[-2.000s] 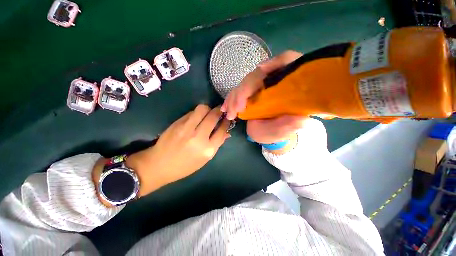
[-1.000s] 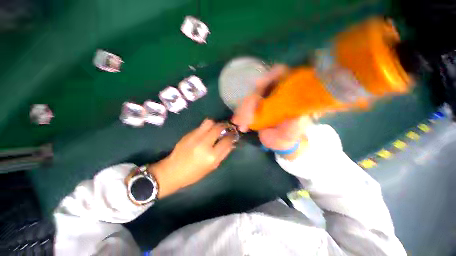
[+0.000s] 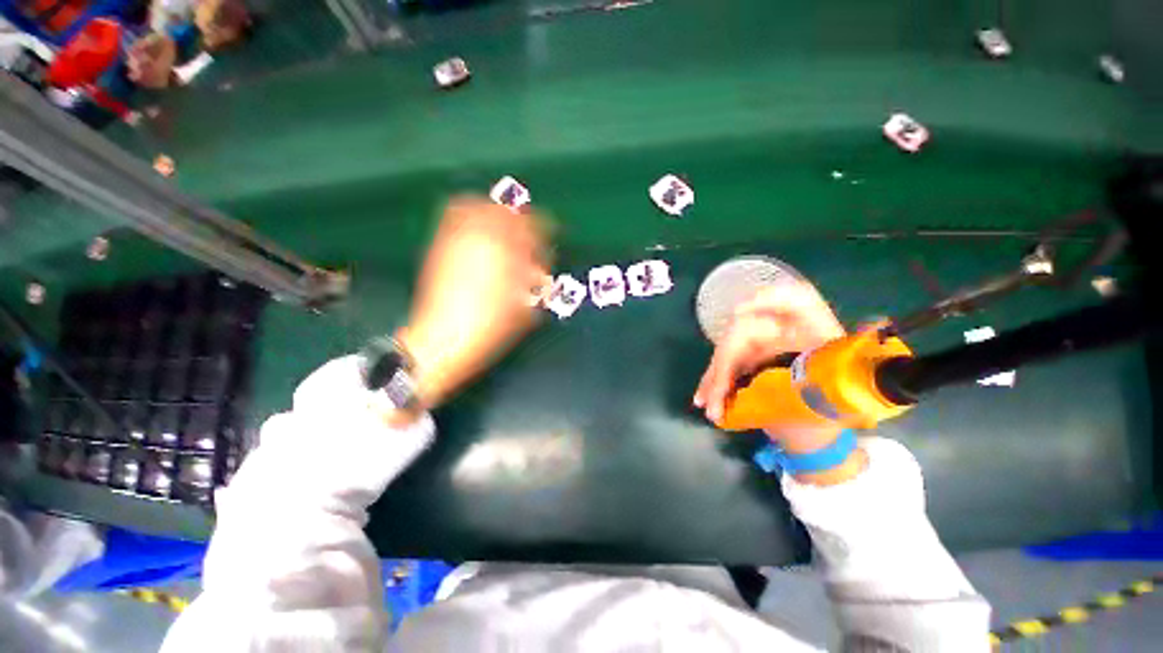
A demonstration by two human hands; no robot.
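My right hand [image 3: 781,329] is closed around the orange electric screwdriver [image 3: 826,385], whose black cable end points right. Its tip is hidden. My left hand [image 3: 478,287] is blurred, at the left end of a row of small white housings [image 3: 606,285] with dark parts inside. Its fingers are between the row and another housing [image 3: 510,191] on the lighter strip. Whether it holds anything cannot be told. The round silver screw tray [image 3: 753,274] lies behind my right hand, partly covered by it.
More housings [image 3: 672,194] lie spaced out on the green strip [image 3: 765,109]. A metal bar [image 3: 166,191] slants in from the left. A black gridded tray [image 3: 140,383] is at the left. At the right are thin dark rods [image 3: 982,293] and small white pieces [image 3: 996,378].
The view has shifted and shows more bench. My left hand has left the screwdriver tip and moved left to the row. My right hand still holds the screwdriver, apart from the left hand.
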